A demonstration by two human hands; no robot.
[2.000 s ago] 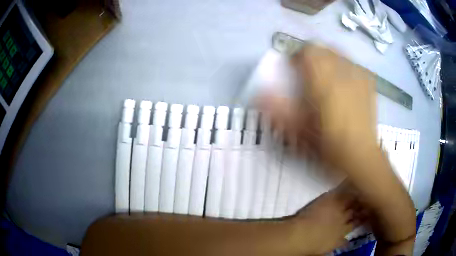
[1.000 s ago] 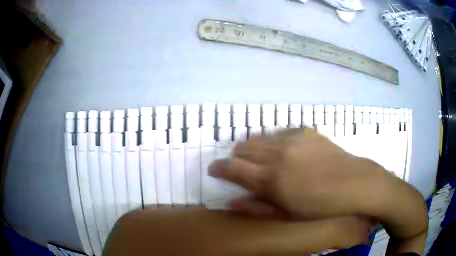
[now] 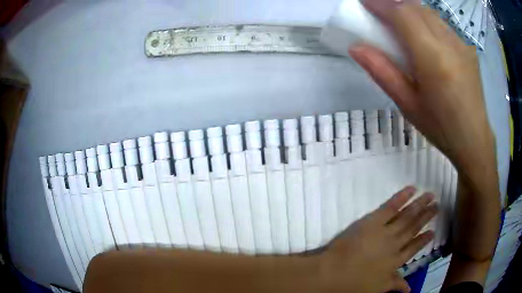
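Note:
Slim white pen-shaped barrels (image 3: 275, 200) lie side by side in a long row, stepped necks toward the far side. My left hand (image 3: 383, 234) lies palm down across the right part of the row, fingers spread; my left forearm covers the near ends. My right hand (image 3: 438, 68) is raised beyond the row at the right and grips a white block (image 3: 366, 34) between thumb and fingers. The block is slightly blurred and overlaps the right end of a steel ruler (image 3: 229, 41). My right forearm covers some barrels at the row's right end.
The pale grey tabletop (image 3: 91, 97) carries the row and ruler. A clear bag with dark dots (image 3: 466, 26) lies at the far right. A brown cardboard edge (image 3: 14, 94) is at the left, with something red (image 3: 12, 8) above it. White strips (image 3: 486, 257) show at the lower right.
My right hand has risen from over the barrels to the far side, showing the white block. My left hand's spread fingers now show. The ruler and row appear further left as the view shifted.

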